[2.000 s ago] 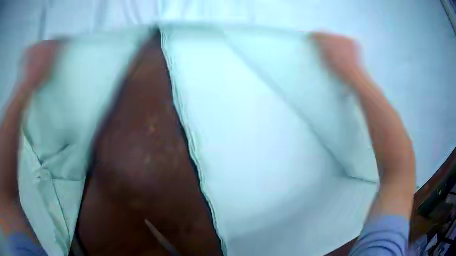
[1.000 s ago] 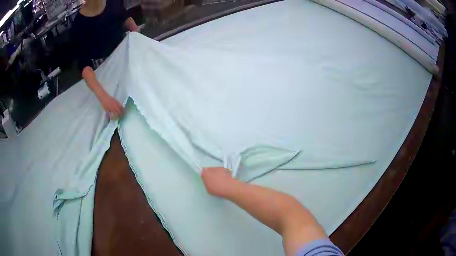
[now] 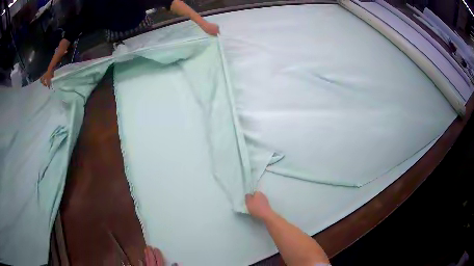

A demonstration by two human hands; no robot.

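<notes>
Pale green cloth (image 3: 332, 114) covers most of the table, with a flat lay (image 3: 166, 135) below a loose upper ply. The lay's slightly wavy cut end runs beside bare brown wood. My right hand (image 3: 258, 205) is closed on the corner of the upper ply, whose folded edge runs away from me to the other person's hand. My left hand (image 3: 154, 256) is at the bottom edge, by the near end of the lay's cut end. It is mostly cut off, so its grip is unclear. More cloth (image 3: 31, 150) hangs in folds at the left.
Across the table a person in dark clothes (image 3: 122, 15) holds the cloth with both hands. A long cream roll (image 3: 410, 57) lies at the far right beside white-lilac sheets (image 3: 442, 62). A thin pointed thing (image 3: 120, 249) and dark strips (image 3: 61, 244) show on the brown table (image 3: 99, 171).
The other person's hands have spread apart, drawing the ply's far edge across. My right hand has moved slightly right and nearer with its corner. My left hand has come into view at the bottom.
</notes>
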